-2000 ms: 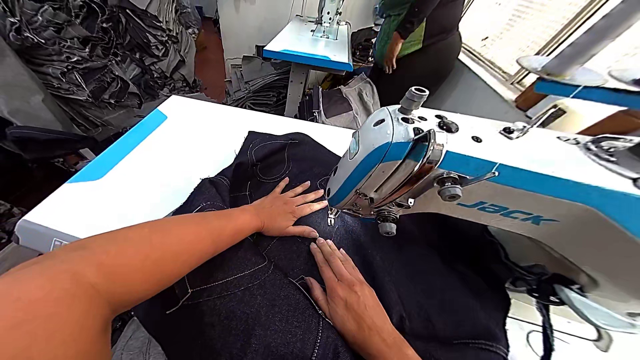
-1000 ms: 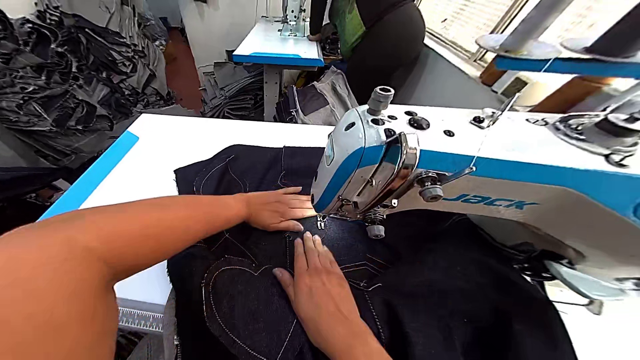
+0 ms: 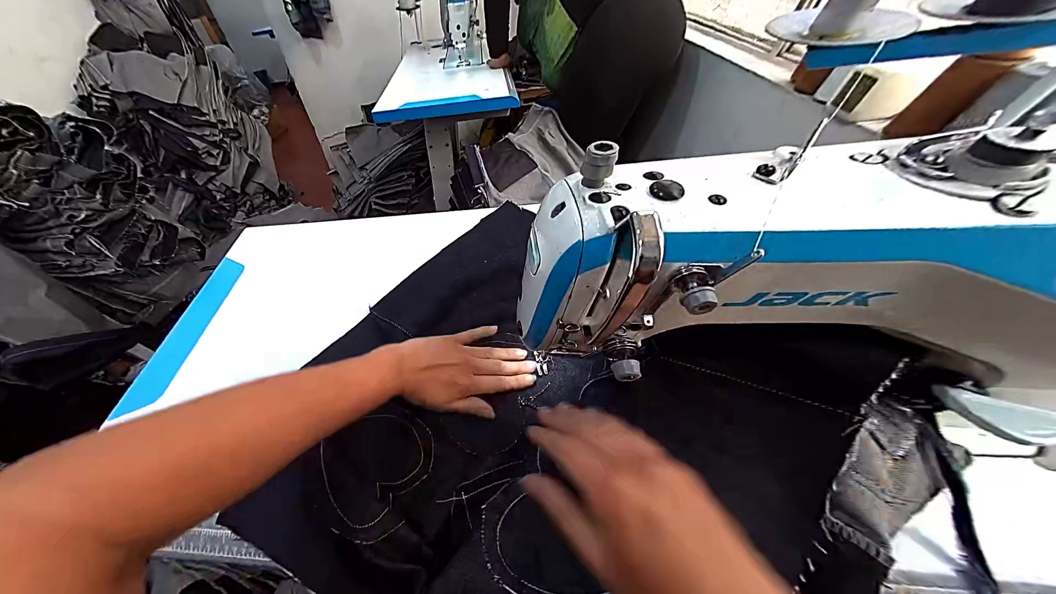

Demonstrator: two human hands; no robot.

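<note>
Dark denim fabric (image 3: 462, 289) with light stitched lines, some heart-shaped, lies spread on the white table of a Jack sewing machine (image 3: 825, 247). My left hand (image 3: 462, 371) rests flat on the denim with its fingers apart, their tips just left of the presser foot (image 3: 541, 363). My right hand (image 3: 615, 487), somewhat blurred, is over the denim nearer to me, its fingertips below the presser foot. Neither hand grips anything. The machine's head covers part of the fabric, and more of it runs under the arm to a frayed, lighter edge (image 3: 887, 487) at the right.
A second sewing machine (image 3: 462, 33) stands on a table behind, with a person (image 3: 623, 74) beside it. Piles of dark and grey garments (image 3: 99, 190) lie at the left. Thread cones on a stand (image 3: 841, 25) are at the upper right. A ruler scale (image 3: 214, 544) marks the near table edge.
The denim has been turned and shifted under the machine; a heart-shaped stitch line now lies below my left hand, and the frayed edge shows at the right. Both hands stay near the presser foot.
</note>
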